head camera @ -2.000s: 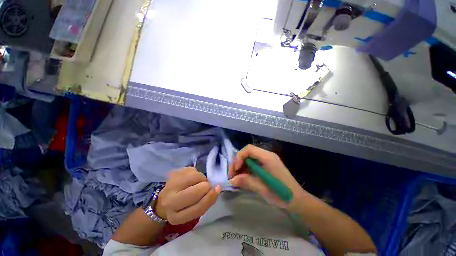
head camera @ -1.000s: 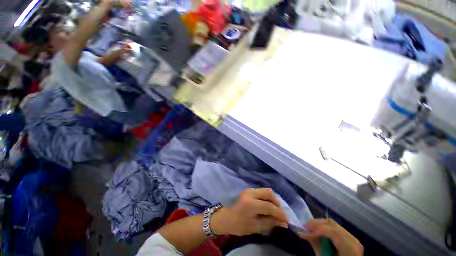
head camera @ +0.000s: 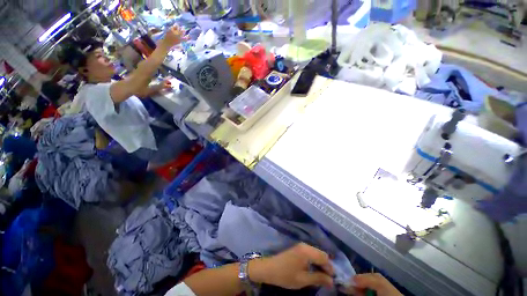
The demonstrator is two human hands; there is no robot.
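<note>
My left hand, with a metal watch on the wrist, pinches the edge of a light blue-grey garment near the bottom of the view. My right hand is at the bottom edge, partly cut off, its fingertips at the same bit of cloth. A small piece of the green handle shows under my right hand; its tip is hidden. The rest of the garment spreads left, below the table's front edge.
The white sewing machine stands at the right on the white table. A tray and a black phone lie at the table's left end. Another person sits at the upper left. Blue-grey garments are heaped below.
The view has swung to the left and up, so the other person and the table's far side show. Both hands now sit lower in the picture, still at the cloth.
</note>
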